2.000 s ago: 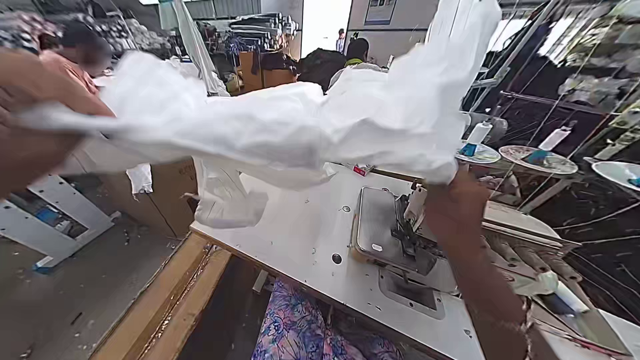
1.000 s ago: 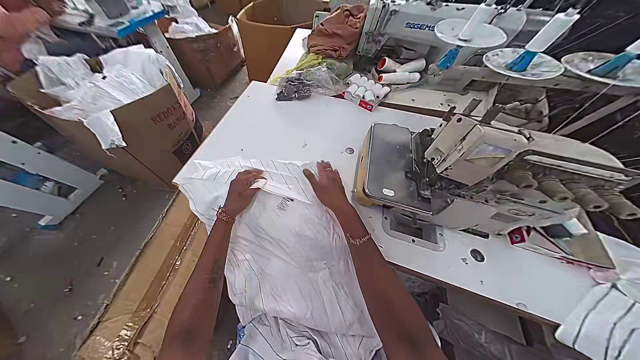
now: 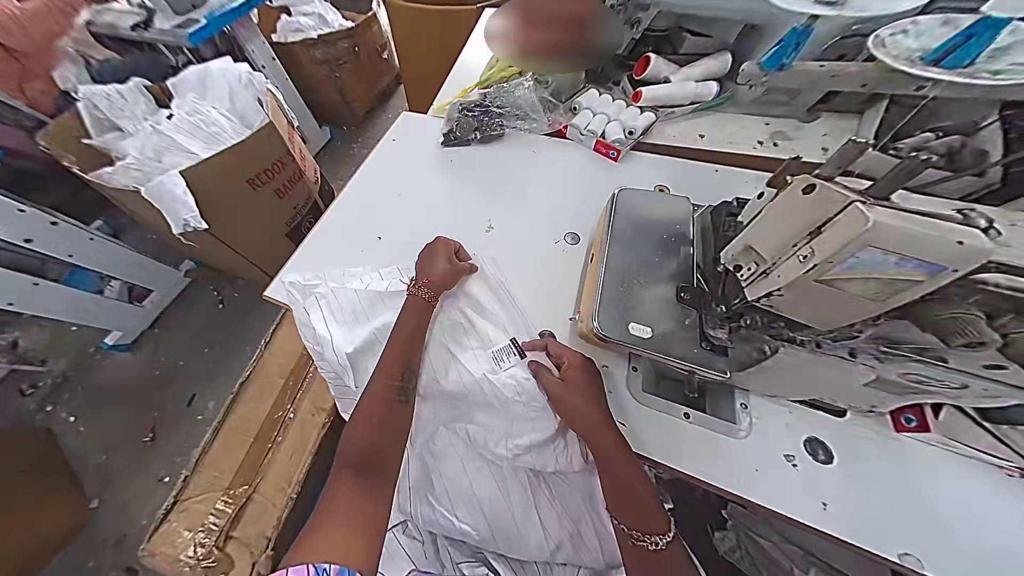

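A white pinstriped garment (image 3: 496,448) lies over the near left part of the white sewing table (image 3: 416,192) and hangs off its front edge. My left hand (image 3: 442,264) pinches the garment's far edge, fingers closed on the fabric. Lower and to the right, my right hand (image 3: 566,384) has thumb and forefinger at a small white care label (image 3: 507,354) with a black end, which bears writing. Right of both hands stands an industrial overlock sewing machine (image 3: 848,248) with a flat metal cover plate (image 3: 648,272).
Boxed white thread spools (image 3: 608,116), larger thread cones (image 3: 676,92) and a clear plastic bag (image 3: 500,108) sit at the table's back. Left of the table stands a cardboard box (image 3: 240,208) of white fabric. A long flat carton (image 3: 248,448) lies below the table's left edge.
The garment, held up in the air two seconds ago, now lies on the table. Since one second ago my right hand has moved down the garment to the label, which now shows.
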